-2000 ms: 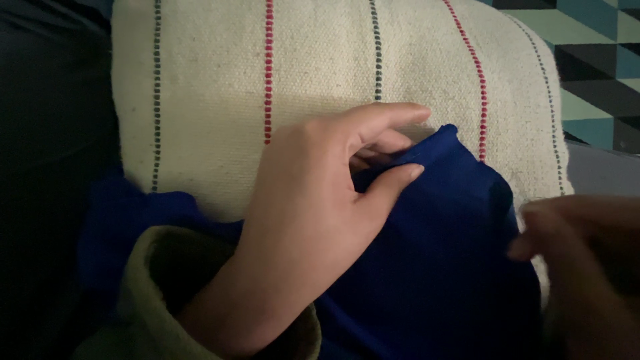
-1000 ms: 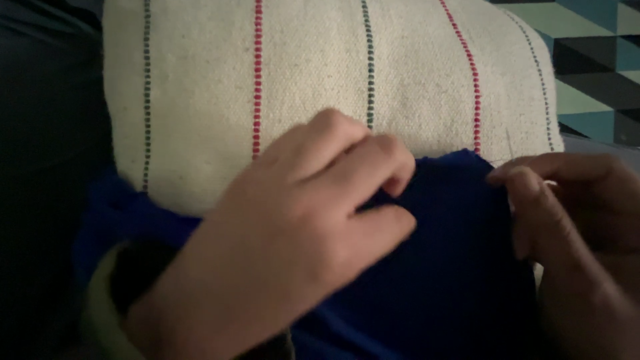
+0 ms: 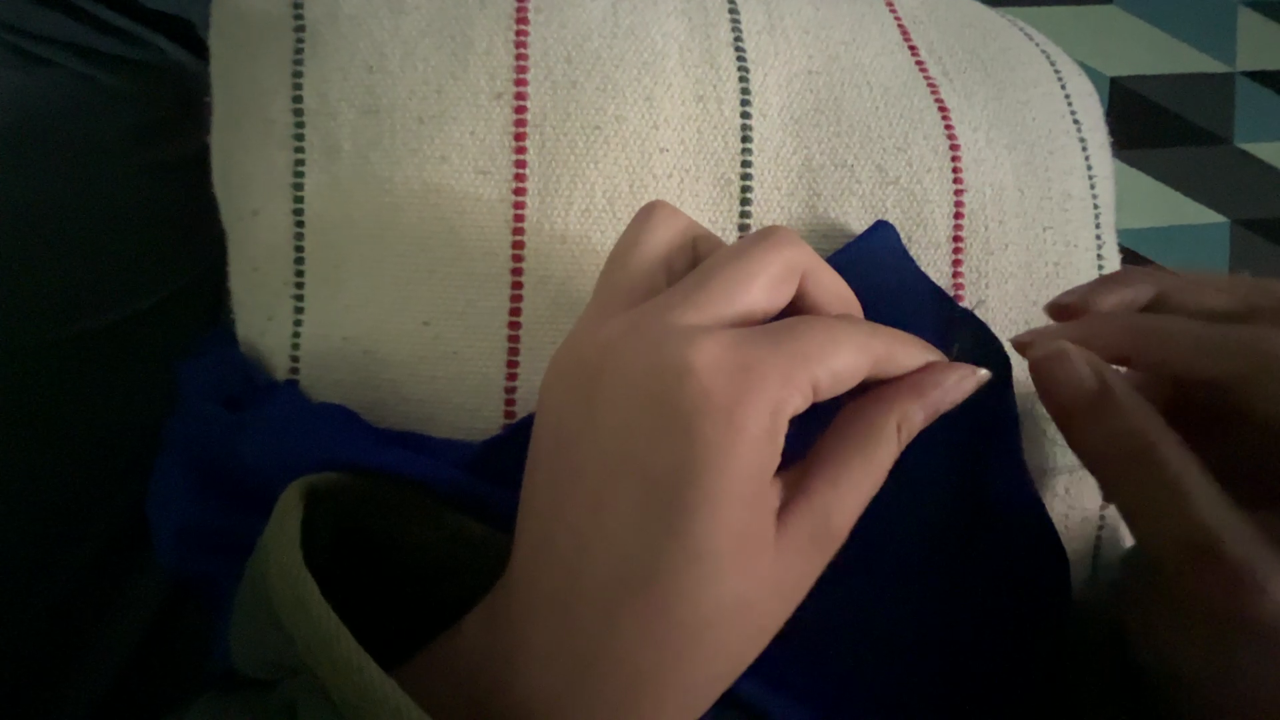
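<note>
Blue fabric (image 3: 930, 480) lies over the lower part of a cream woven cushion (image 3: 400, 200) with dotted red and dark stripes. My left hand (image 3: 700, 400) rests across the fabric, thumb and index fingertips pinched together near its right edge. A small pale glint shows at those fingertips; whether it is a needle or pin cannot be told. The fabric's corner stands up just beyond the fingers. At the right, my right hand (image 3: 1150, 400) is beside the fabric edge, its thumb and fingertips close together; anything thin between them is too blurred to make out.
Beyond the cushion at the upper right is a surface with a geometric pattern (image 3: 1180, 130) of teal, pale green and black. Dark cloth (image 3: 100, 250) fills the left side. A wide olive sleeve cuff (image 3: 300, 580) surrounds my left wrist.
My left hand has moved right along the fabric, and its thumb and index finger have come together at the edge. A thin upright line near my right fingertips one second ago no longer shows.
</note>
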